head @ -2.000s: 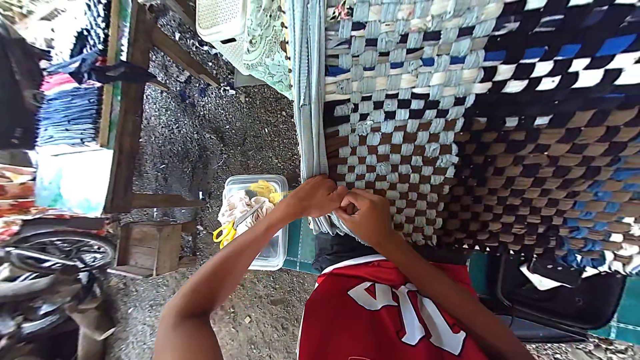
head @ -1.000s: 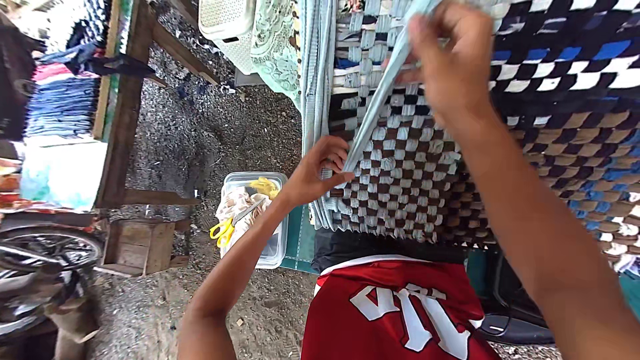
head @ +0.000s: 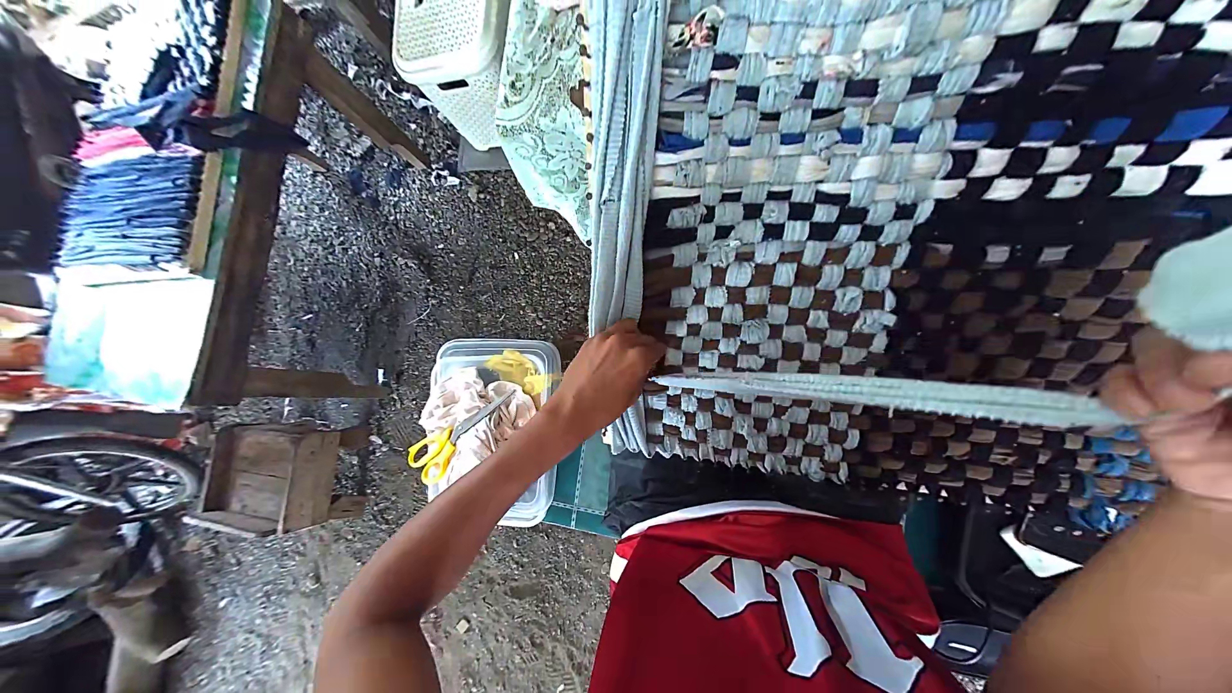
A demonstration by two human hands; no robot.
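Note:
A woven rag mat of fabric strips in pale blue, brown, black, white and blue fills the upper right. My left hand rests at its left edge, fingers curled over the bundle of long pale blue strips there. From beside that hand a pale blue fabric strip runs taut across the mat to my right hand at the far right. The right fingers are closed on the strip, and a wider pale blue piece of cloth shows above them.
Left of my left forearm, a clear plastic container holds pale cloth, yellow scraps and yellow-handled scissors. A wooden box stands on the gravel near a motorcycle wheel. Stacked fabrics lie beside a wooden frame. White plastic baskets are at the top.
My right hand was beside my left at the mat edge, then rose over the mat with the strip, and is now far right, the strip stretched out. The left hand has stayed near the edge.

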